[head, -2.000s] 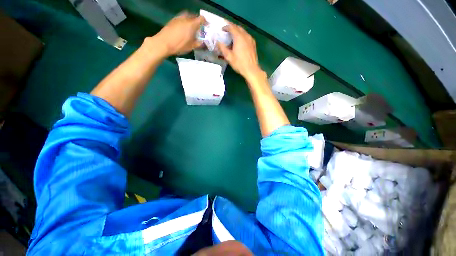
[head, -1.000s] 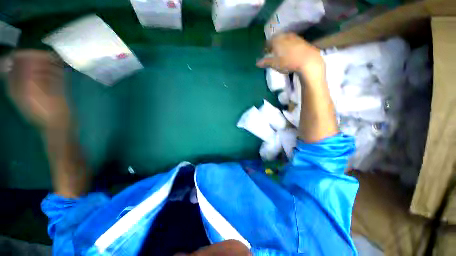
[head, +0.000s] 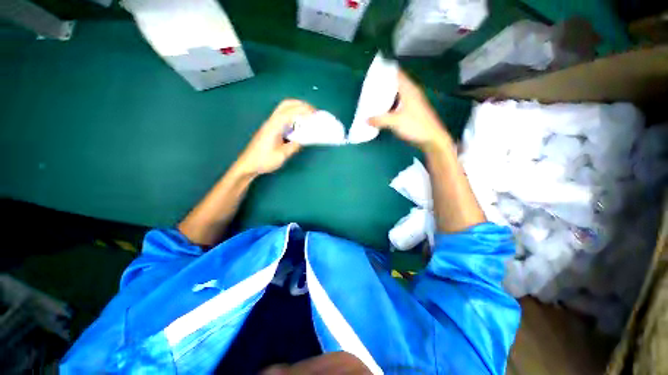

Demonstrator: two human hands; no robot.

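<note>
My left hand [head: 275, 138] grips one white wrapped piece [head: 319, 129] over the green surface [head: 315, 183]. My right hand [head: 414, 113] grips another white piece [head: 375, 91], held upright and tilted. The two pieces meet or nearly meet at their lower ends; whether they are joined I cannot tell. More white wrapped items [head: 412, 228] lie on the green surface beside my right forearm. A white carton [head: 198, 45] with a red mark stands at the upper left.
More white cartons [head: 439, 26] stand in a row along the far side. A large brown box [head: 564, 77] at the right holds a heap of white wrapped items [head: 546, 183]. A yellow-and-black striped edge [head: 117, 244] runs near my jacket.
My left hand has come in from the far left to the middle. My right hand has moved from beside the brown box towards it. Both now hold white pieces.
</note>
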